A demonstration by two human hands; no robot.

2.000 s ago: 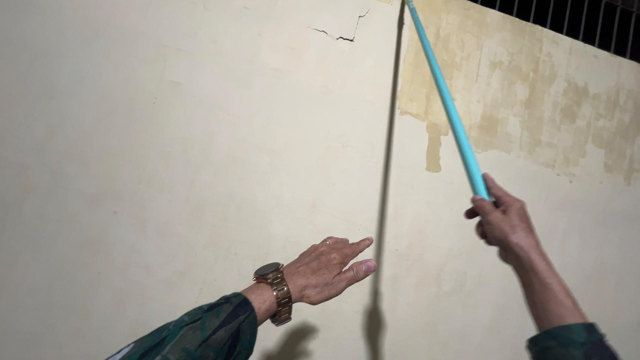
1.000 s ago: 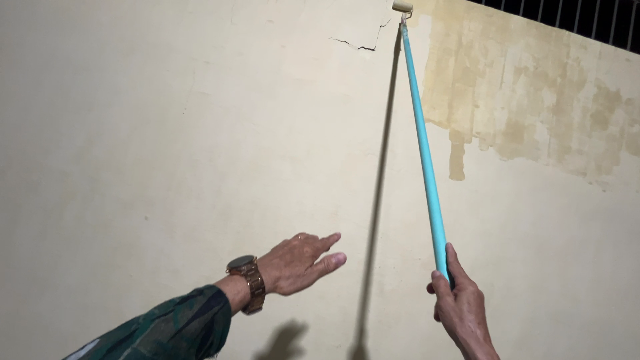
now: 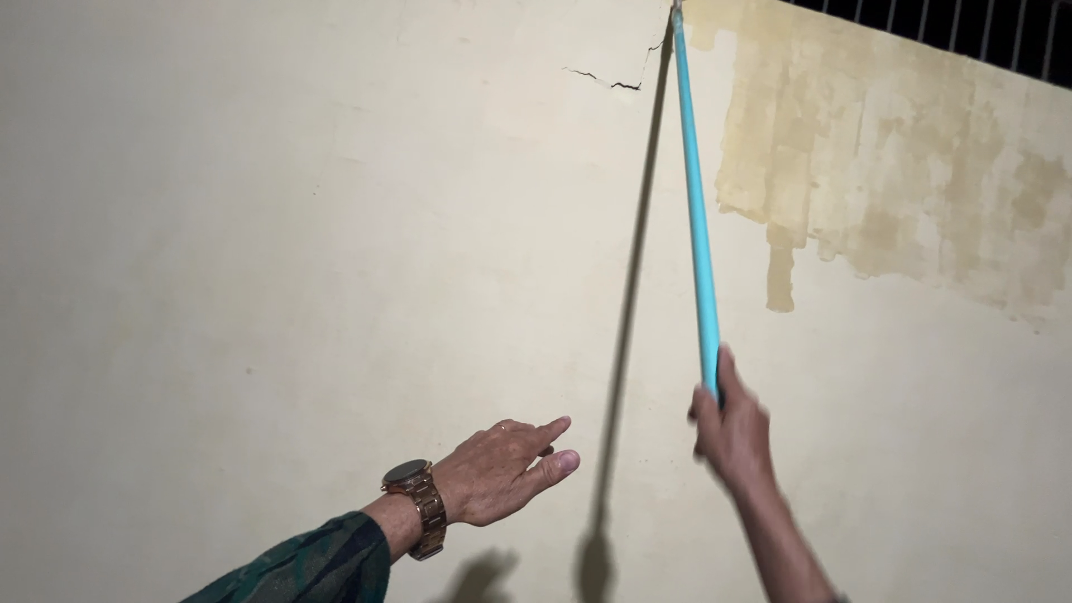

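Note:
My right hand (image 3: 737, 427) is closed around the lower end of a turquoise pole (image 3: 697, 209), which rises nearly upright along a cream wall (image 3: 377, 251). Only a bit of metal at the pole's top shows at the upper edge of the view; the roller head is out of view. My left hand (image 3: 502, 471), with a ring and a metal-link wristwatch (image 3: 420, 502), is held out in front of the wall with thumb and forefinger apart and nothing in it. A darker, damp-looking tan patch (image 3: 837, 159) with streaked lower edges covers the wall's upper right.
A jagged crack (image 3: 624, 85) runs through the wall left of the pole's top. Dark vertical bars (image 3: 955, 25) stand above the wall's top edge at the upper right. Shadows of the pole and hands fall on the wall.
The roller head, visible at the pole's top one second ago, is now out of view. My right hand has moved up since then. The pole leans less than two seconds ago.

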